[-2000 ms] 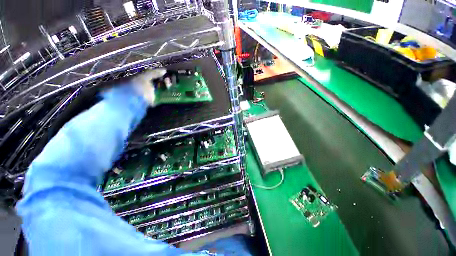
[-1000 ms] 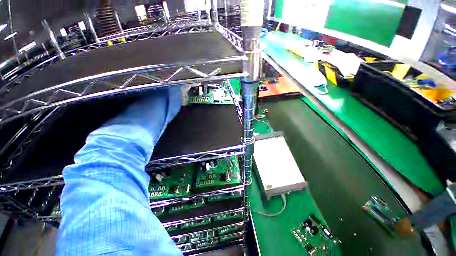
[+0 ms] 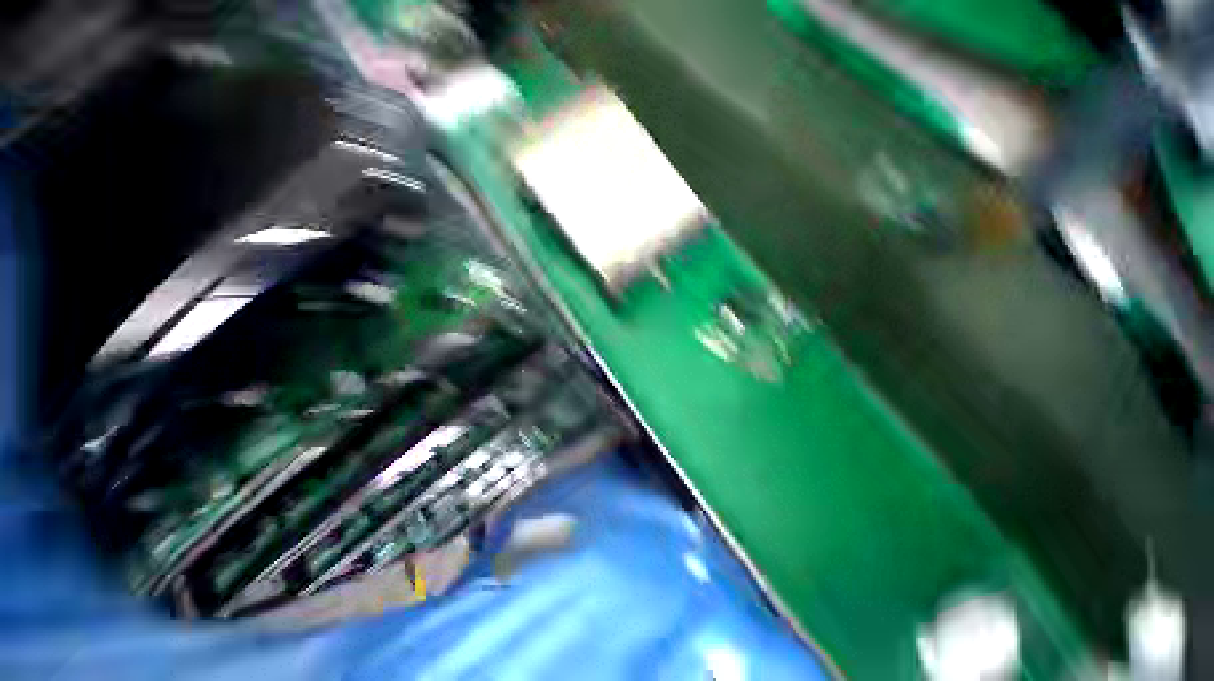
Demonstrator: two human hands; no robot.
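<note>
The view is strongly blurred. A green circuit board (image 3: 759, 326) lies on the green mat (image 3: 786, 486), just below the white-topped grey box (image 3: 612, 186). Rows of circuit boards (image 3: 386, 499) show as streaks in the wire rack (image 3: 213, 299) at the left. Neither my left hand nor my right hand can be made out. Blue smock cloth (image 3: 573, 605) fills the bottom left, and more blue shows at the left edge. A blurred white lump (image 3: 969, 639) lies at the bottom edge; I cannot tell what it is.
The dark conveyor belt (image 3: 812, 200) runs diagonally past the mat. Another board (image 3: 899, 193) is on it, beside a blurred brownish shape (image 3: 992, 220) and a grey sleeve-like shape. A white upright thing (image 3: 1156, 636) stands at the bottom right.
The view has swung down and right, tilting the rack and bench. My left arm no longer reaches into the rack. The mat's near part and the white shapes have come into view.
</note>
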